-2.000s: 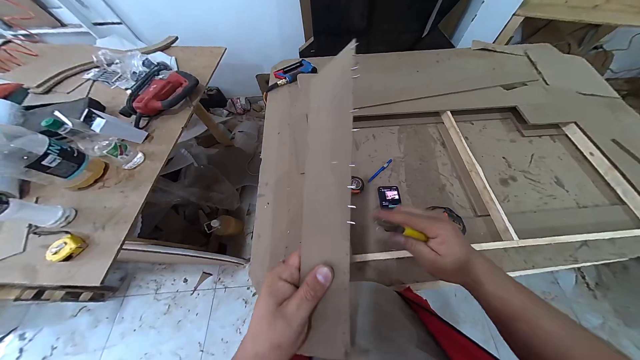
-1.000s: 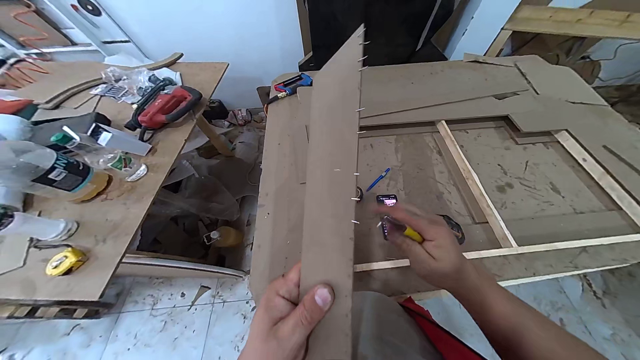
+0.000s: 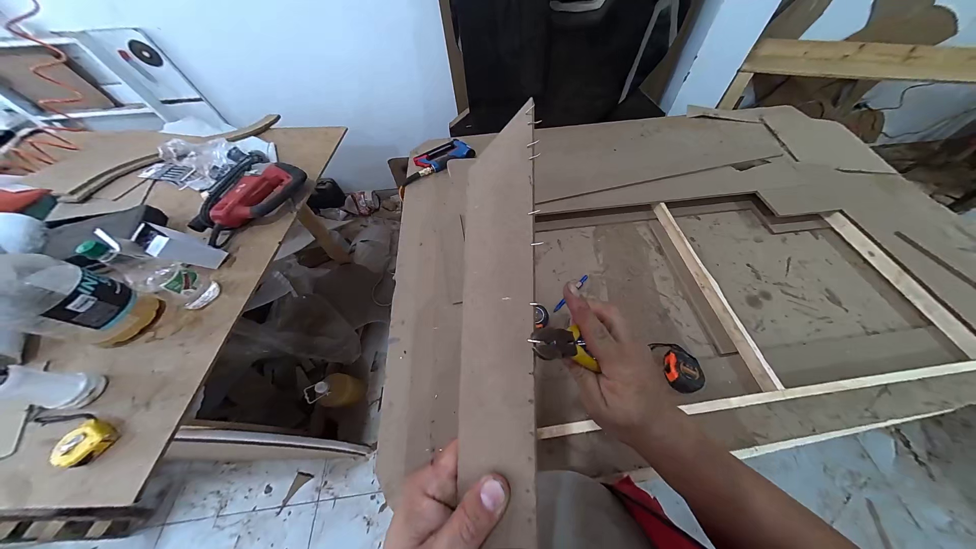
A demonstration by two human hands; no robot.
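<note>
My left hand [image 3: 457, 499] grips the lower end of a long, thin fibreboard strip [image 3: 499, 267], which is held up with its pointed end away from me. Several staples [image 3: 535, 213] stick out along its right edge. My right hand [image 3: 610, 351] is closed round yellow-handled pliers [image 3: 560, 345], whose jaws are at a staple on that edge. Behind the strip, partly hidden, is a small round object [image 3: 540, 315]. A blue pen [image 3: 572, 293] lies just beyond my right hand, and a black and orange tape measure [image 3: 681, 369] lies to its right.
A large board [image 3: 648, 145] and a wooden frame [image 3: 709, 290] lie ahead and right. A blue and red tool [image 3: 444, 156] rests at the far left corner. The left table [image 3: 229, 328] holds a red power tool [image 3: 255, 197], plastic bottles [image 3: 84, 297] and a yellow tape measure [image 3: 84, 442].
The pliers in my right hand have moved to the strip's edge, where their jaws now meet a staple. My left hand still holds the strip's lower end.
</note>
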